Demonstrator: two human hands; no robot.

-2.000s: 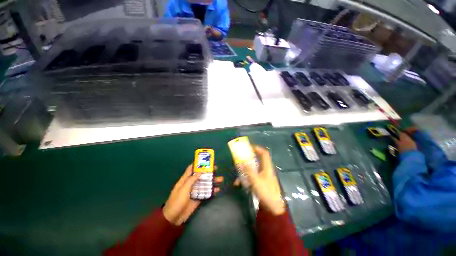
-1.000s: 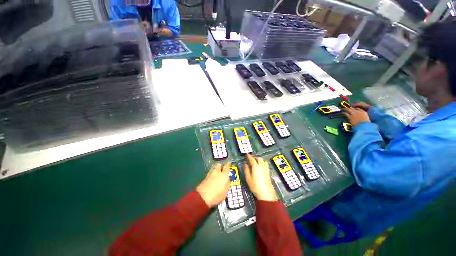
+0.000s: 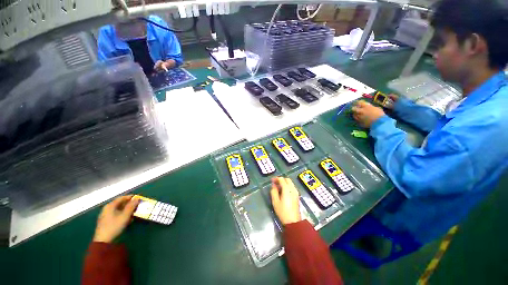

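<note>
My left hand (image 3: 116, 218) grips one end of a yellow-fronted keypad phone (image 3: 156, 211) over the green mat, left of the clear blister tray (image 3: 266, 257). The phone lies sideways, pale keys up, its screen bright. My right hand (image 3: 286, 201) is over the tray's front row, fingers slightly apart, with no phone visible in it; what lies under the palm is hidden. Several similar phones lie face up in the back row, such as this phone (image 3: 237, 170). Two more phones (image 3: 316, 188) lie right of my right hand.
A tall stack of clear trays (image 3: 83, 133) stands at left on a white board (image 3: 192, 125). Rows of black phones or housings (image 3: 287, 101) lie ahead. A second tray stack (image 3: 289, 47) is behind. A neighbouring worker (image 3: 445, 150) sits close at right; another (image 3: 139, 47) sits across.
My left hand has taken the phone from the tray's front-left pocket and moved it left over the mat. My right hand stays over the tray. The neighbouring worker's hands now hold a phone up.
</note>
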